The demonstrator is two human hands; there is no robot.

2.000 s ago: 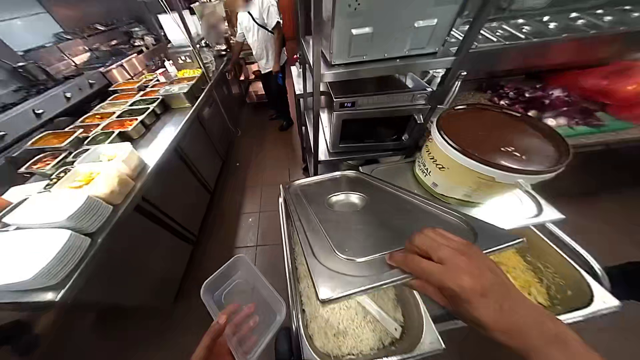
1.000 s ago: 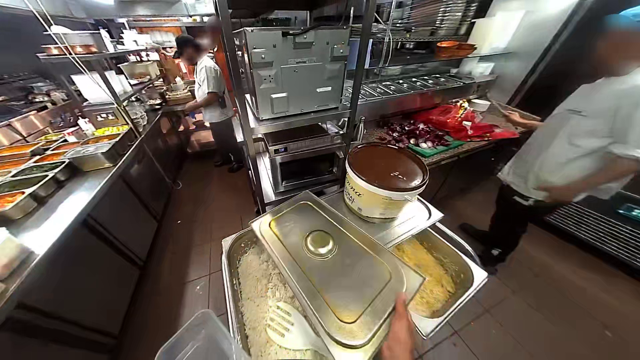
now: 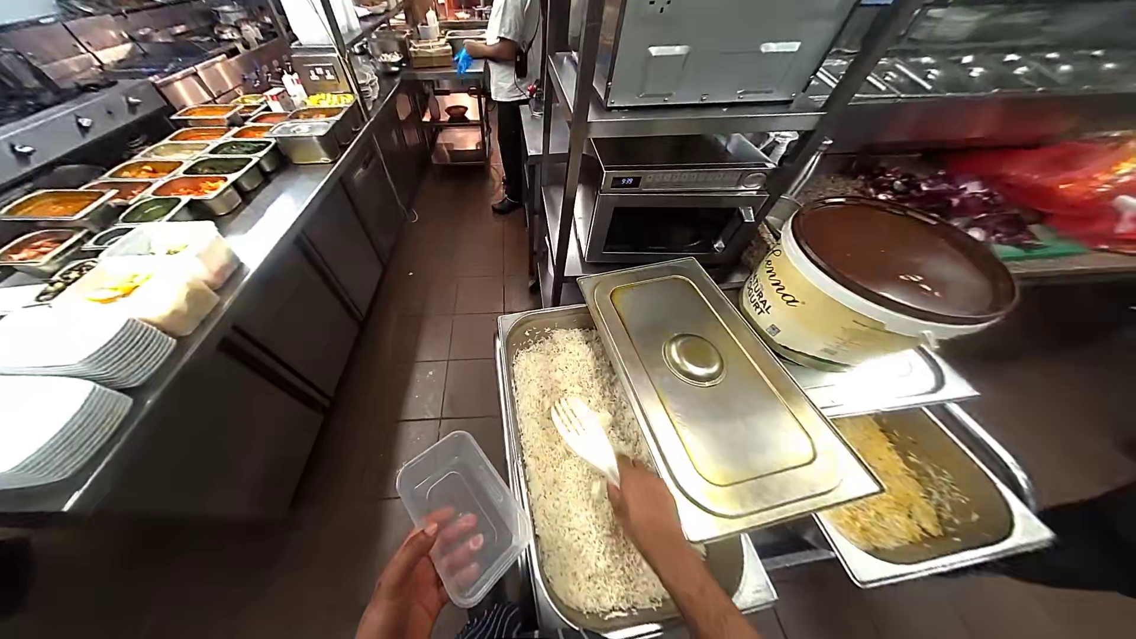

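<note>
My left hand (image 3: 424, 559) holds a clear plastic takeaway container (image 3: 463, 515), tilted, beside the near left side of a deep steel pan. White rice (image 3: 568, 497) fills much of that pan. My right hand (image 3: 641, 506) grips the handle of a white slotted serving spoon (image 3: 581, 428), whose head rests on the rice. A steel lid with a round knob (image 3: 737, 417) lies askew over the pan's right part, just right of my right hand. Another steel pan at the right holds yellow rice (image 3: 887, 488), partly covered by a second lid (image 3: 905, 382).
A large yogurt tub with brown contents (image 3: 905, 257) stands behind the pans. A steel shelf rack with a microwave (image 3: 679, 213) rises beyond. Along the left runs a counter with plate stacks (image 3: 80, 355) and food trays (image 3: 191, 186). A person (image 3: 510, 80) stands down the aisle.
My right hand has left the lid and now holds the white spoon. The lid has moved right since two seconds ago, uncovering more rice. The view has swung about between frames.
</note>
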